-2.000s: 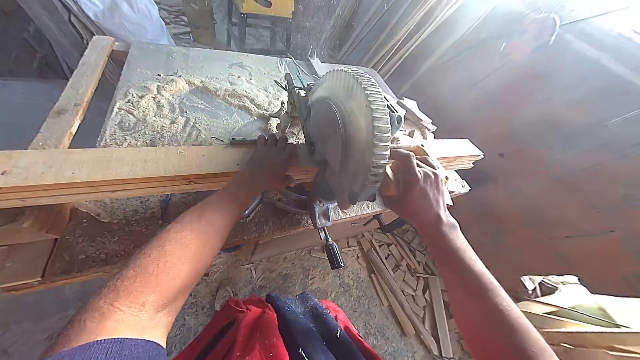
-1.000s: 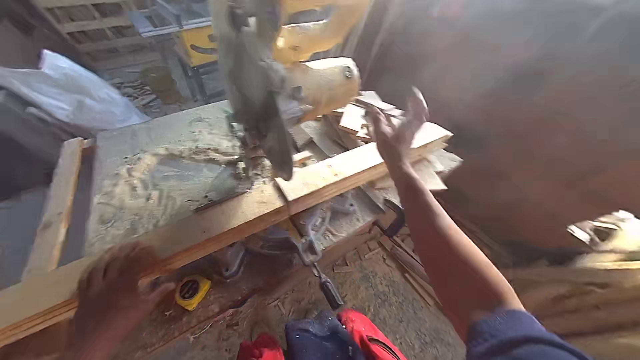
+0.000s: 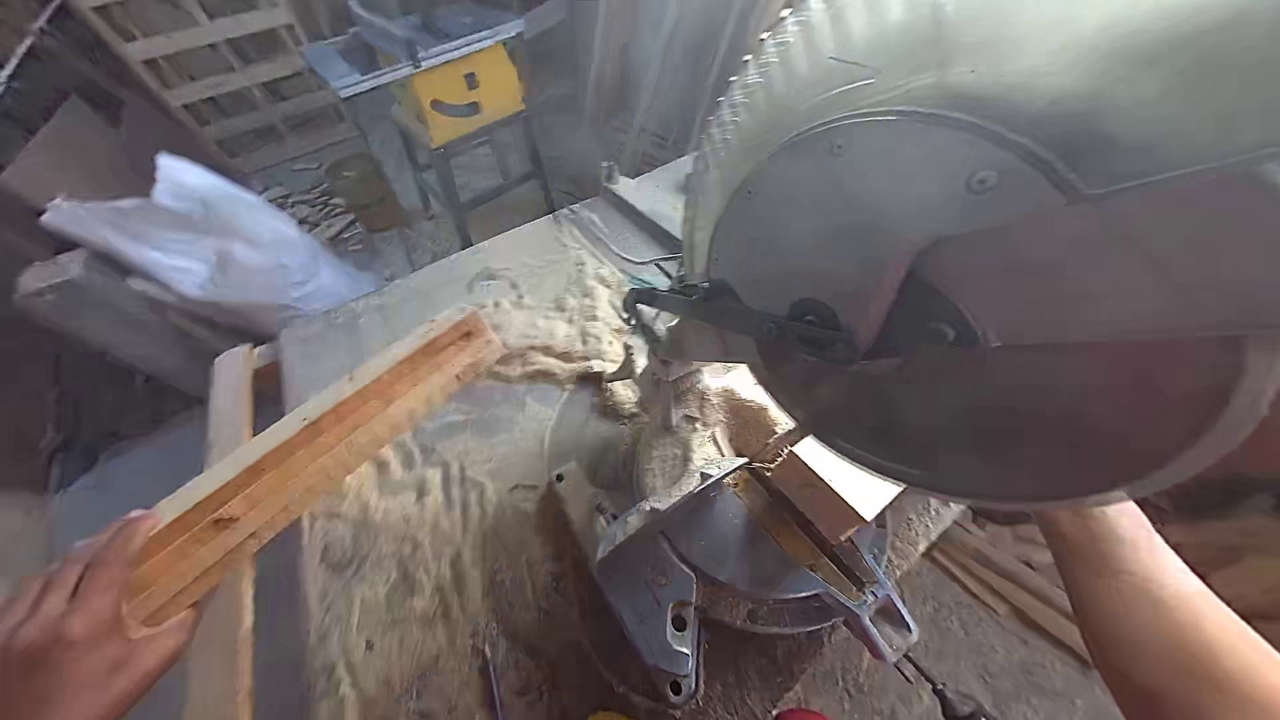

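My left hand (image 3: 95, 615) grips the near end of a stack of wooden boards (image 3: 320, 465), held tilted at the left above the sawdust-covered bench. A miter saw's blade and guard (image 3: 850, 220) fill the upper right. Below them is the saw's metal base (image 3: 650, 590), with a cut piece of wood (image 3: 815, 490) on it beside the blade slot. My right forearm shows at the lower right; the right hand is hidden behind the saw head.
Sawdust (image 3: 400, 570) lies over the workbench (image 3: 450, 265). A yellow table saw (image 3: 465, 95) stands beyond it, near a wooden pallet (image 3: 225, 70) and a white plastic sack (image 3: 220, 240). Wood strips (image 3: 1010, 580) lie at the lower right.
The boards, earlier lying across the saw, are now lifted at the left in my left hand. My right hand, raised open before, has gone behind the saw head. The view is closer to the saw.
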